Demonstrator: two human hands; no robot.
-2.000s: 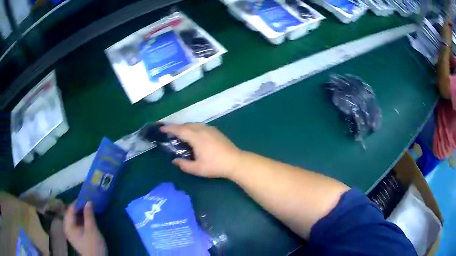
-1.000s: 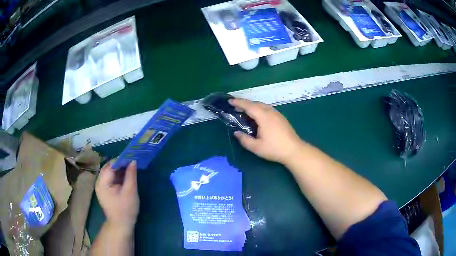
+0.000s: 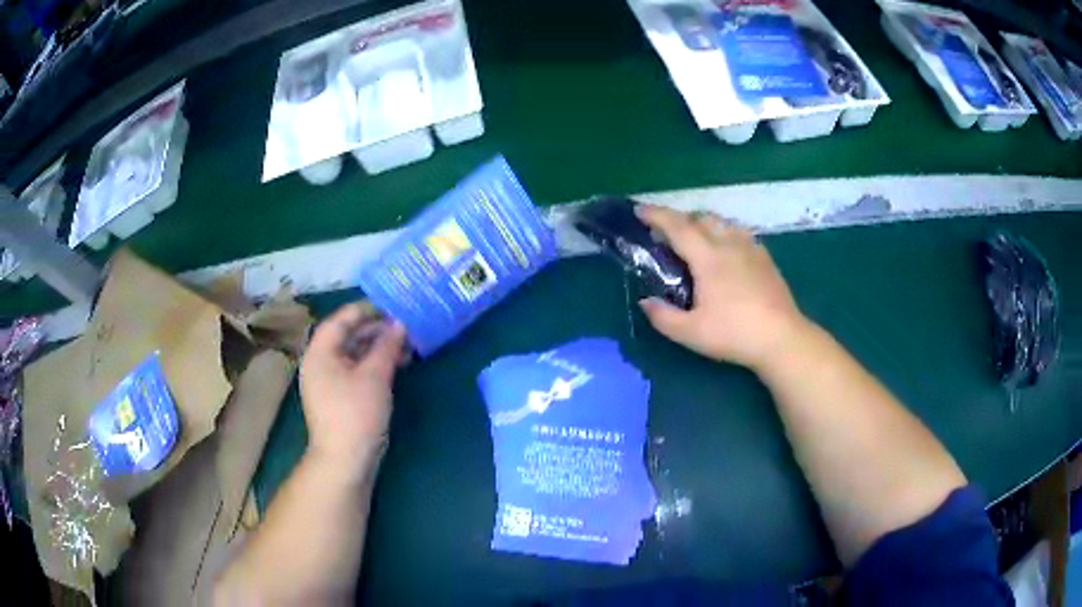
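My left hand holds a blue printed card by its lower left corner, raised near the pale edge rail. My right hand grips a bagged black accessory over the rail's near edge. A loose stack of blue cards lies on the green worktop between my forearms. Beyond the rail, a white tray has no card or black piece in it. The tray to its right holds a blue card and a black piece.
The pale edge rail runs between worktop and green conveyor. More trays stand at both sides of the belt. Bagged black accessories lie at the right. Torn brown cardboard with a blue card on it is at the left.
The view has shifted, and trays, card stack and accessories appear further right or lower. The card in my left hand is raised and turned more face-on. My right hand still grips the black accessory.
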